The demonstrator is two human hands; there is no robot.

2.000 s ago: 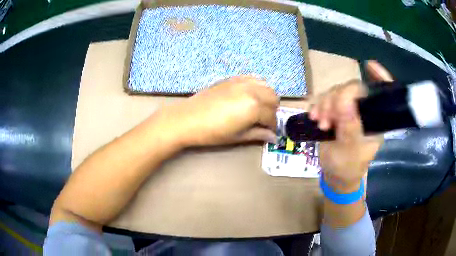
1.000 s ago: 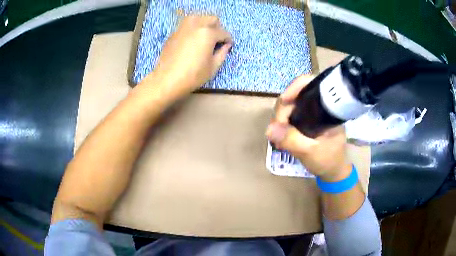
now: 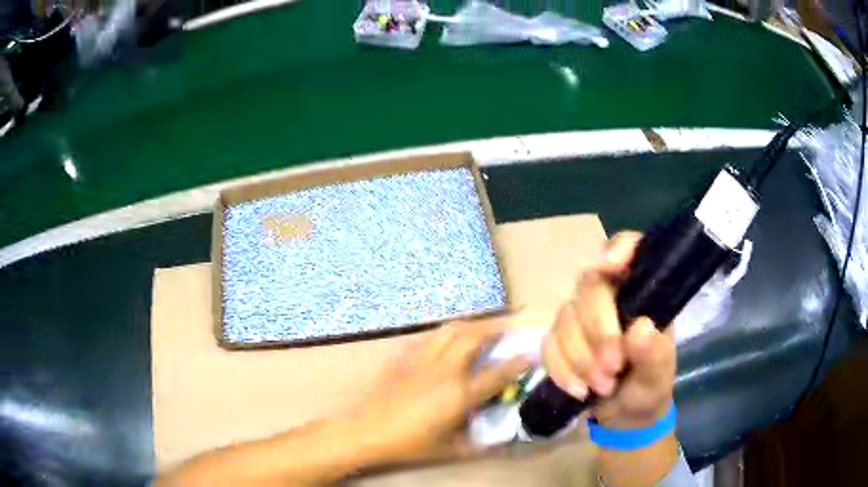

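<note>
My right hand [image 3: 609,347] is closed around the black electric screwdriver [image 3: 666,276], which tilts down to the left. Its lower end is over the white housing [image 3: 495,425]. The housing lies on the cardboard mat [image 3: 257,399] and is mostly hidden by my hands; a bit of yellow and green shows inside it. My left hand [image 3: 438,385] is blurred, at the housing's left side, with fingers toward it. Whether it holds the housing or a screw cannot be told. The screw tray [image 3: 362,257] lies beyond my left hand, speckled blue-white.
A green conveyor belt [image 3: 286,100] runs beyond a pale rail [image 3: 562,146]. It carries a white unit [image 3: 390,23] with a bagged cord and another unit [image 3: 635,26]. A clear plastic bag [image 3: 704,309] is behind the screwdriver. Whitish cords [image 3: 842,204] are heaped at far right.
The view has tilted up, showing more of the belt. My left hand has moved from the screw tray to the housing. The screwdriver now slants down to the left.
</note>
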